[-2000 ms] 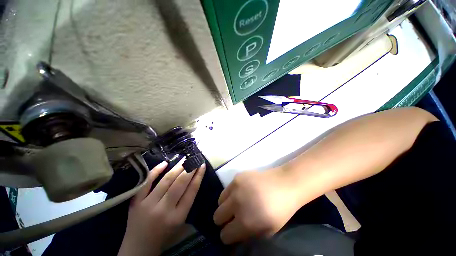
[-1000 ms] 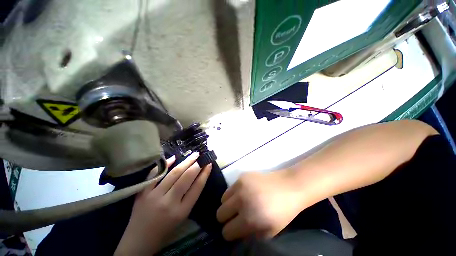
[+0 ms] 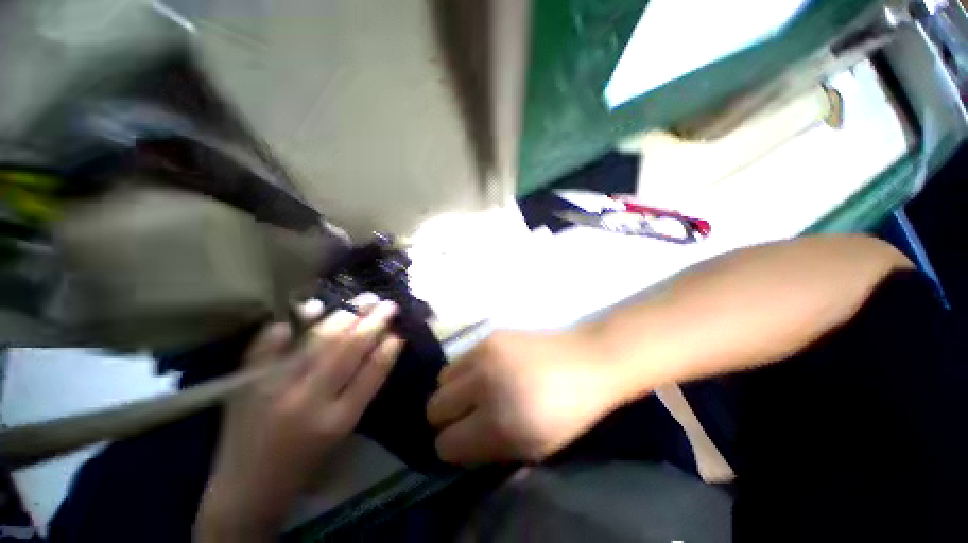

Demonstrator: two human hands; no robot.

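Black fabric (image 3: 409, 408) lies under and between both hands and drapes over the table edge. My left hand (image 3: 308, 392) lies flat on it, fingers extended to the presser foot area (image 3: 366, 270) of the sewing machine (image 3: 350, 117). My right hand (image 3: 520, 398) is curled into a fist, gripping the fabric near the table's front edge. The frame is blurred, so the needle and the small dark parts at my left fingertips cannot be told apart.
Red-handled thread snips (image 3: 647, 221) lie right of the machine head, beside a black scrap (image 3: 605, 175). The green control panel (image 3: 568, 101) is at the top. A pale curved bar (image 3: 159, 401) crosses in front of my left hand. The table's green edge (image 3: 865, 202) shows at right.
The view has shifted and blurred. Both hands stay on the fabric; my left fingers now reach the foot area where the ribbed knob showed before, and the knob is no longer distinct.
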